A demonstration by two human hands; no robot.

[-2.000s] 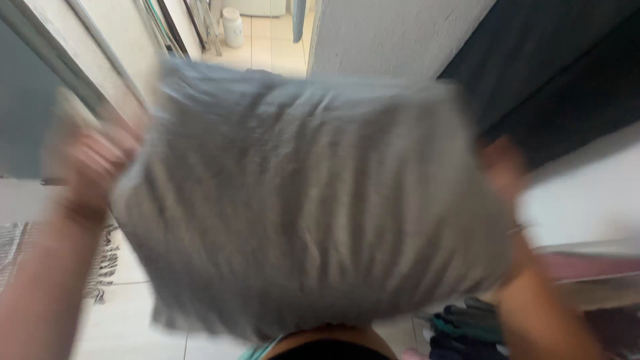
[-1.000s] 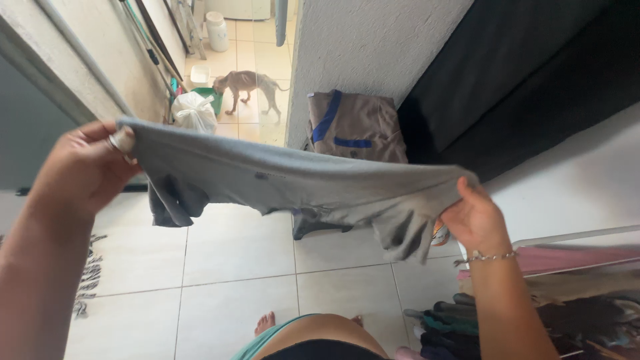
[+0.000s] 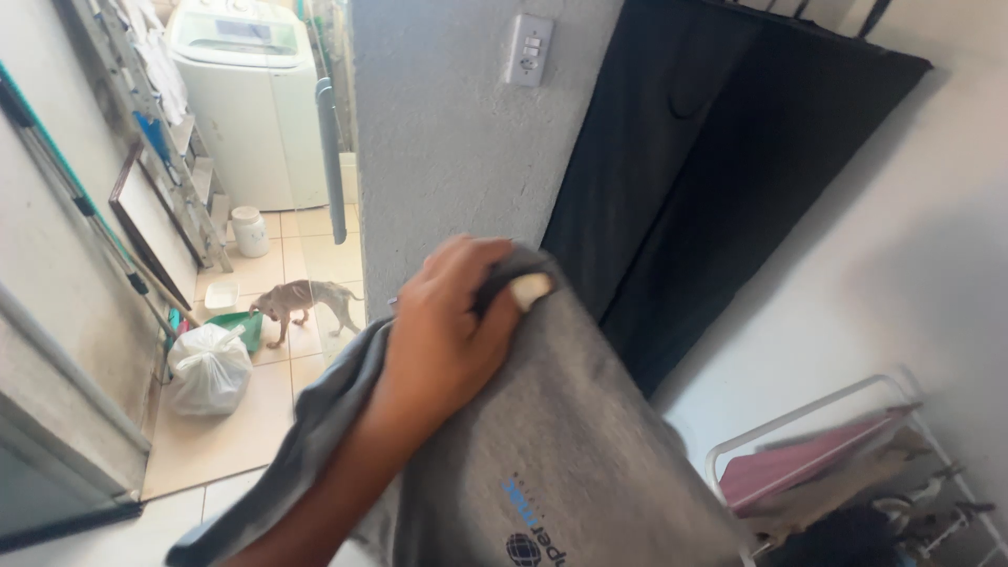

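My left hand (image 3: pixel 441 331) reaches in from the lower left, its fingers and thumb closed on the upper edge of a grey fabric garment (image 3: pixel 583 394). The cloth hangs down from the grip across the lower middle, with a blue and dark printed logo on its front. One folded part of it drapes to the left, behind my forearm. My right hand is out of view, and the garment's lower end runs past the bottom of the frame.
A grey wall with a socket plate (image 3: pixel 530 50) and a dark cloth cover (image 3: pixel 693 157) stand ahead. At right is a white metal rack (image 3: pixel 803 409) with clothes. Beyond the glass door on the left are a dog (image 3: pixel 303 303), a tied plastic bag (image 3: pixel 209 370) and a washing machine (image 3: pixel 248 118).
Both hands held the garment stretched between them a second ago; now only my left hand shows, raised toward the middle with the cloth hanging from it. The view has swung upward.
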